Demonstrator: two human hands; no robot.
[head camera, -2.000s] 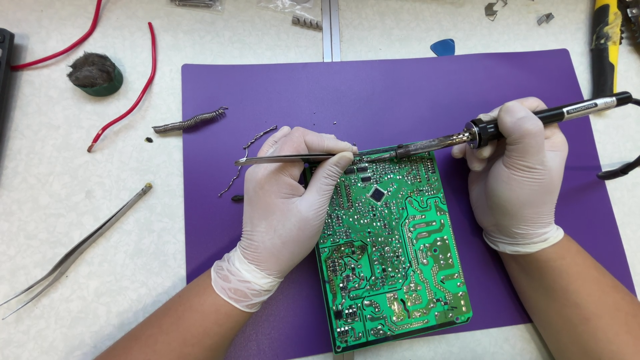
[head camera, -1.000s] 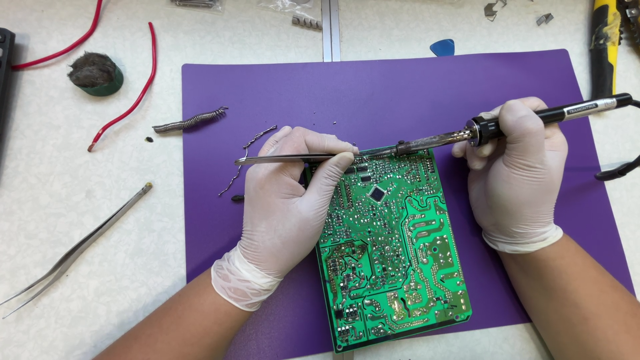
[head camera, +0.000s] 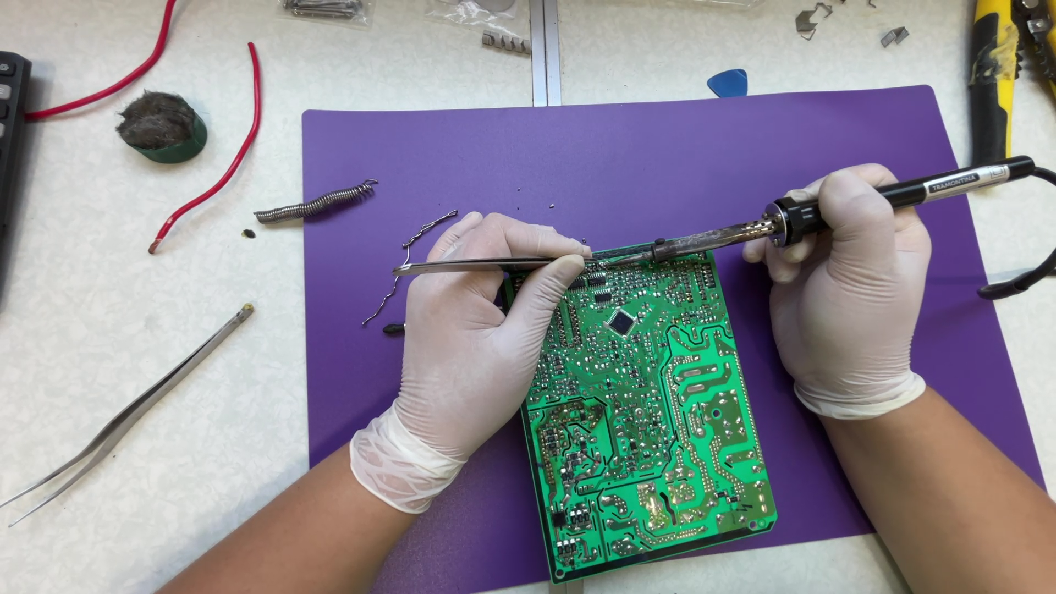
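Note:
My left hand, in a white glove, pinches metal tweezers between thumb and fingers, their tips over the upper edge of a green circuit board. My right hand, gloved too, holds a soldering iron by its black handle. The iron's metal barrel slants left, and its tip meets the top part of the board close to the tweezers' tips; the exact contact is too small to tell. The board lies on a purple mat. Twisted thin wire rests left of my left hand.
Coiled solder wire crosses the mat's left edge. Farther left lie a red wire, a green cup with metal wool and curved tweezers. A blue pick is behind the mat; a yellow-handled tool lies at the back right.

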